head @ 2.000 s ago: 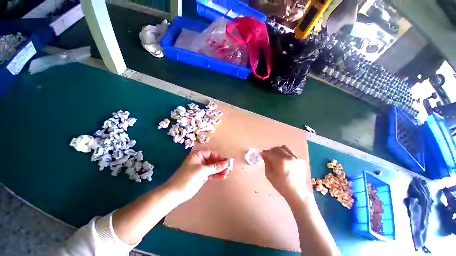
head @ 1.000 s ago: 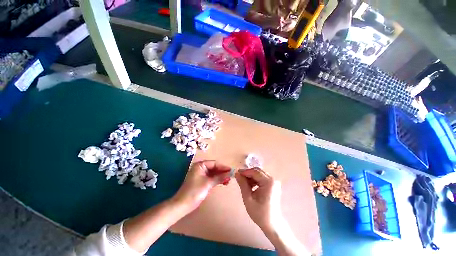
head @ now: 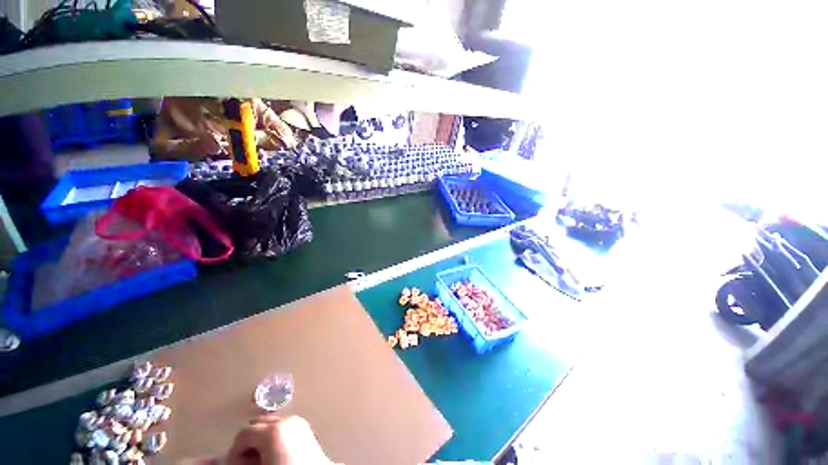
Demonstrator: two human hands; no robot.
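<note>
My right hand [head: 280,441] is at the bottom edge, cut off and blurred, just below the small round clear dish [head: 274,391]. Its fingers are curled; whether they hold a part cannot be seen. A small skin-coloured sliver [head: 207,461] at the bottom edge, left of it, looks like part of my left hand; the rest is out of the picture. The dish sits on the tan cardboard sheet [head: 318,350]. A pile of whitish joined pieces [head: 123,418] lies at the cardboard's left. Orange-tan parts [head: 423,320] lie to the right, beside the small blue basket [head: 490,341] holding pinkish-brown pieces.
Behind the cardboard are a blue tray [head: 100,304] with a clear bag, a pink-red bag [head: 163,213] and a crumpled black bag [head: 277,218]. A yellow tool [head: 242,136], rows of grey parts [head: 390,168] and a person in brown [head: 195,127] are beyond. A shelf [head: 272,77] spans above.
The view has swung up and to the right, so the far-left white pile has left the picture. My hands now show only at the bottom edge, mostly cut off.
</note>
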